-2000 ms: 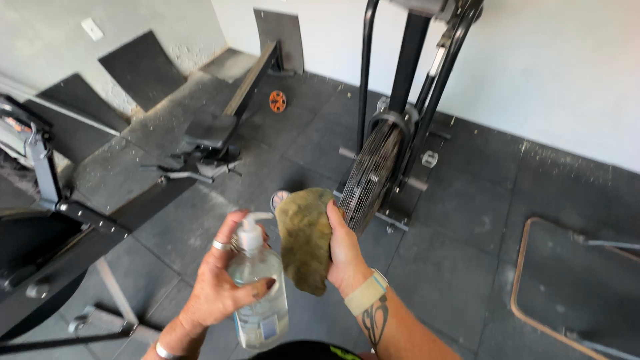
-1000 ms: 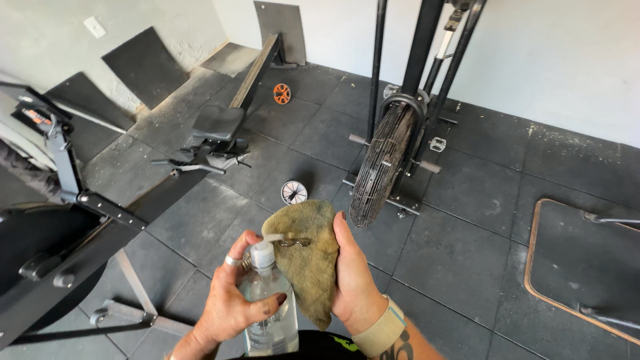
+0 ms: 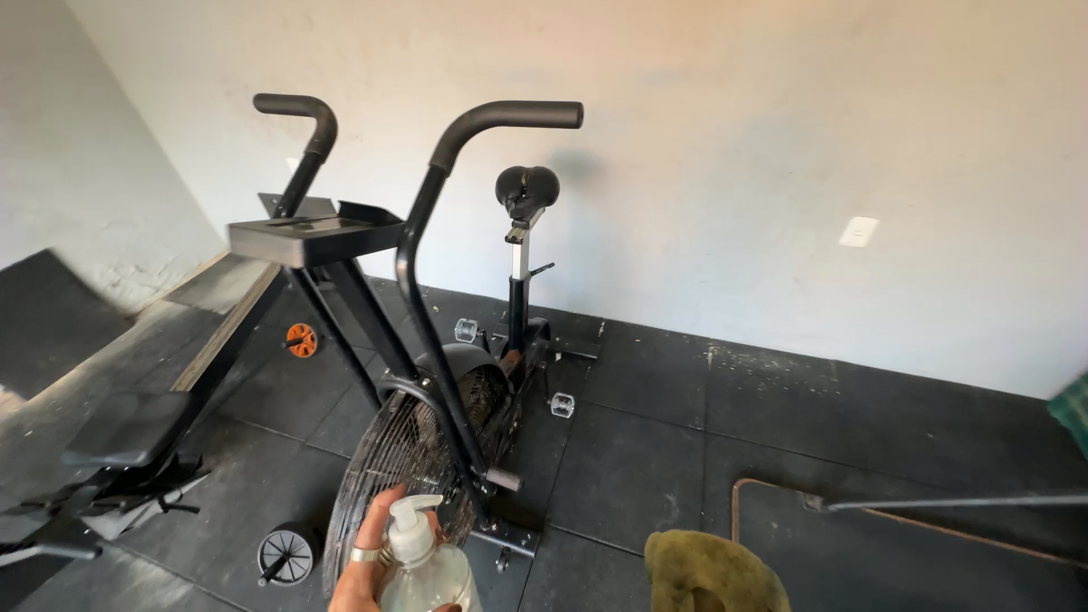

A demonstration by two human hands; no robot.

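At the bottom middle, my left hand (image 3: 361,565) is wrapped around a clear pump bottle (image 3: 429,578) with a white pump head; a ring shows on one finger. To the right, an olive-green cloth (image 3: 714,574) rises from the lower edge; my right hand is hidden or below the view. Beyond the bottle stands a black air bike, with its caged fan wheel (image 3: 408,450), two handlebars (image 3: 527,114), a console (image 3: 314,238) and a black saddle (image 3: 527,191). The bottle overlaps the fan cage in view; whether they touch cannot be told.
A rowing machine with a black seat (image 3: 127,429) lies at left. Two ab wheels, one orange (image 3: 301,340) and one grey (image 3: 287,554), are on the black rubber floor tiles. A metal-framed item (image 3: 935,503) is at right. The pale wall (image 3: 722,170) runs behind the bike.
The view has swung up toward the air bike, showing its handlebars and saddle. The bottle and cloth, close together before, are now apart. My right hand, seen holding the cloth earlier, no longer shows.
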